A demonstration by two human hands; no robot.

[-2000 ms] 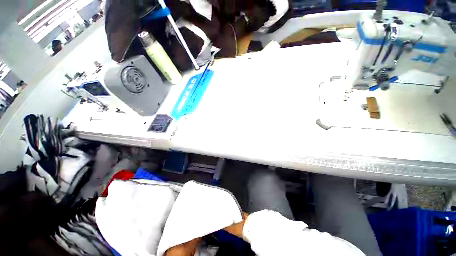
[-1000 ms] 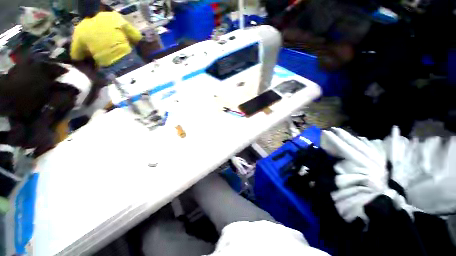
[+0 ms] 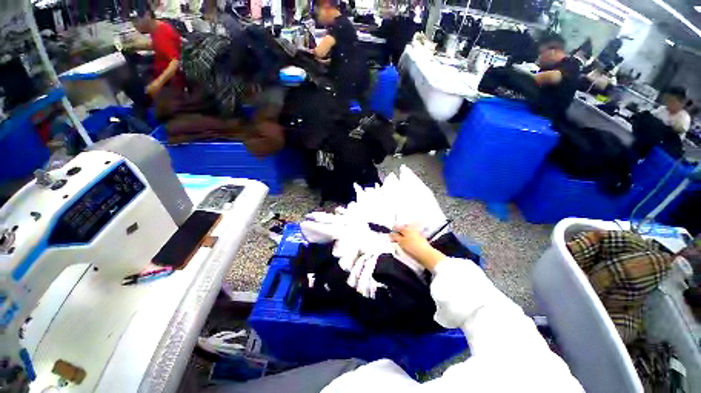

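Observation:
White cut pieces [image 3: 396, 201] stand as a fanned bundle on black pieces [image 3: 400, 288] in a blue plastic crate [image 3: 296, 322]. My right hand [image 3: 413, 244] reaches in from the lower right, its fingers closed at the middle of the white bundle, where a thin black strip shows on both sides of the hand. The fingertips are partly hidden in the folds. A white sleeve of my other arm shows at the bottom edge, but my left hand is not in the picture.
The sewing machine [image 3: 84, 199] is at left, with a smartphone [image 3: 187, 239] and pens [image 3: 147, 275] on its table. A pale trough [image 3: 565, 307] holding checked fabric is at right. Blue crates [image 3: 500, 150] and several people at work are behind, across the speckled floor.
The view has swung right from the sewing table to the crate. My right hand now shows at the white bundle, where no hand was seen a second ago.

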